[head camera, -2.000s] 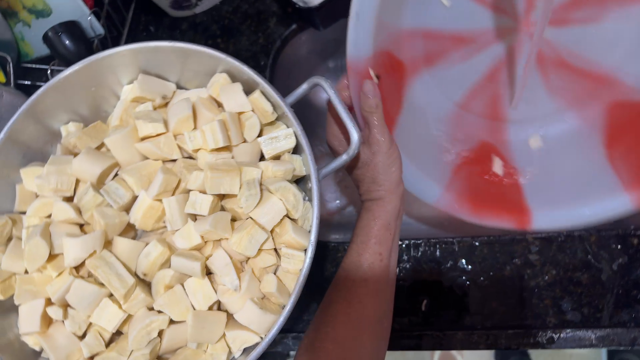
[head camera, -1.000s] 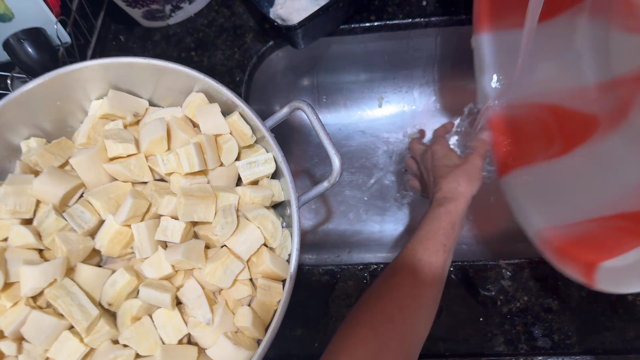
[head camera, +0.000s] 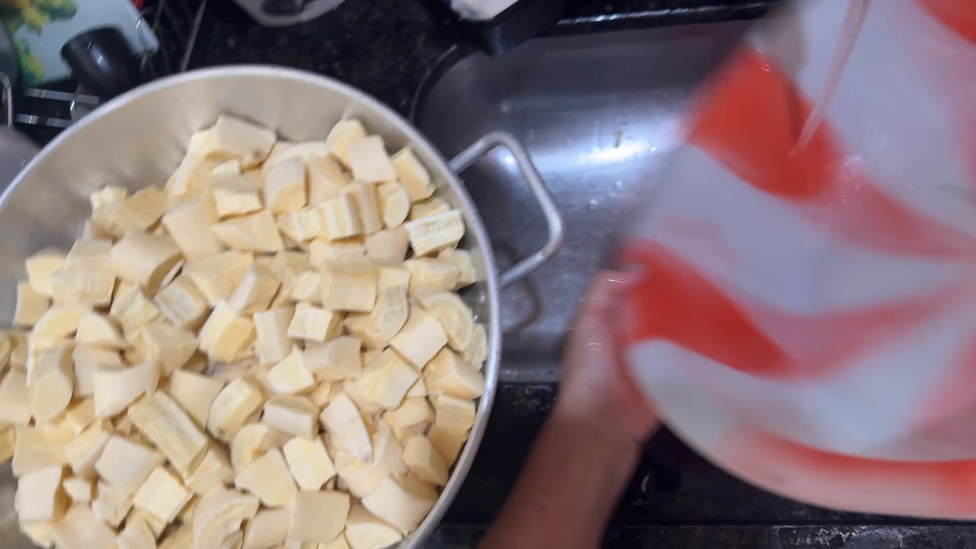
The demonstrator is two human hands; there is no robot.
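My left hand (head camera: 606, 351) is on the near left rim of a red and white basin (head camera: 732, 305), its fingers partly hidden by the basin. The basin is tilted and blurred, and a thin stream of water (head camera: 831, 84) runs into it. Beside it on the left, a large metal pot (head camera: 488, 343) with a loop handle (head camera: 553, 221) holds a heap of peeled, pale yellow root chunks (head camera: 305, 320), which look like cassava. My right hand is not in view.
Behind and below the basin lies a wet stainless steel sink (head camera: 564, 99) set in a dark stone counter (head camera: 335, 38). The pot's handle reaches over the sink's left edge. A dish rack with a black-handled item (head camera: 99, 57) stands at the upper left, and a dark container (head camera: 518, 23) at the top.
One second ago my left hand was open over the sink beside the basin; now it is at the basin's rim. The basin has turned and covers the right part of the sink.
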